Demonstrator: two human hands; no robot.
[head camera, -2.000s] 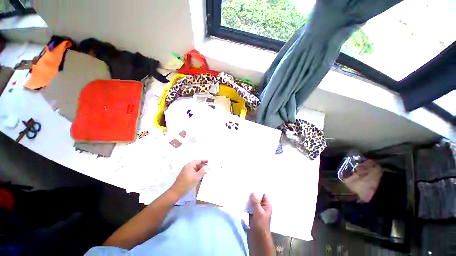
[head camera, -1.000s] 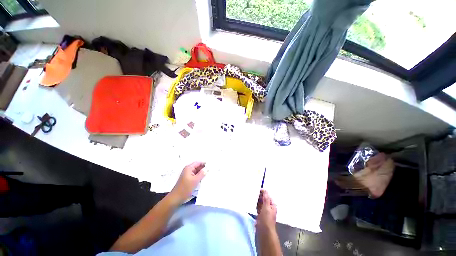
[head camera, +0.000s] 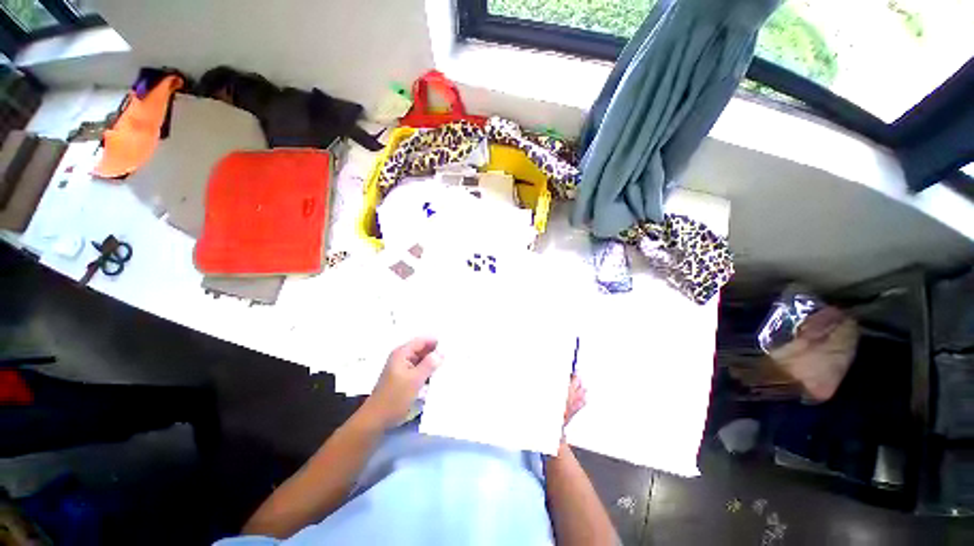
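Note:
White paper sheets (head camera: 497, 389) lie in front of me at the front edge of the white bench, overexposed so their borders blur into it. My left hand (head camera: 409, 373) grips the sheets' left side between thumb and fingers. My right hand (head camera: 575, 400) is at their right edge, with the palm partly hidden under the sheets and fingertips showing beside a dark edge line. Further back lies a sheet with small black shapes (head camera: 482, 262), and brown swatches (head camera: 402, 269) lie left of it.
A yellow tray (head camera: 543, 213) holds papers and leopard fabric (head camera: 433, 145). A red-orange stack (head camera: 265, 213), scissors (head camera: 111, 256) and orange material (head camera: 139, 133) are left. More leopard fabric (head camera: 700, 259) lies right, near the curtain (head camera: 668, 117). A dark rack (head camera: 916, 373) stands beyond the bench's right end.
My right hand has shifted from above the sheets to beneath their right edge, where the sheets now cover part of it. My left hand stays at the left side. The view has shifted slightly.

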